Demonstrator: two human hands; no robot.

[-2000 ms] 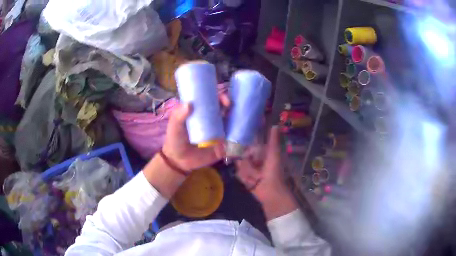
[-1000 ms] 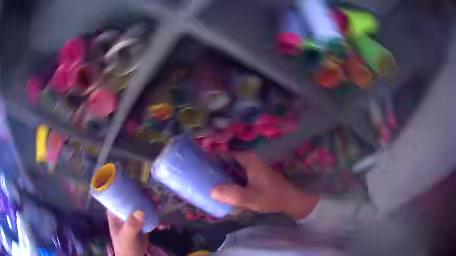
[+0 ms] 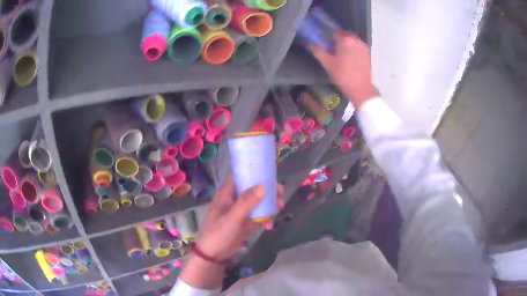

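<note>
A pale blue thread cone [image 3: 252, 167] with orange-yellow rims stands nearly upright in my left hand [image 3: 234, 214], low in front of the rack. My right hand [image 3: 349, 66] is raised at the upper right and holds a second, blurred blue cone [image 3: 316, 29] at an upper compartment of the grey pigeonhole rack [image 3: 156, 92]. My right fingertips are partly hidden behind that cone and blurred.
Compartments hold mixed cones with pink, orange, green and yellow ends, such as an orange-ended cone [image 3: 218, 47] at the top. A white panel [image 3: 419, 55] stands right of the rack. Small scraps [image 3: 318, 176] lie below at centre right.
The view has turned from the sacks and crate to the rack. My right hand has moved its cone up and right to an upper compartment. My left hand still holds its cone, now more upright.
</note>
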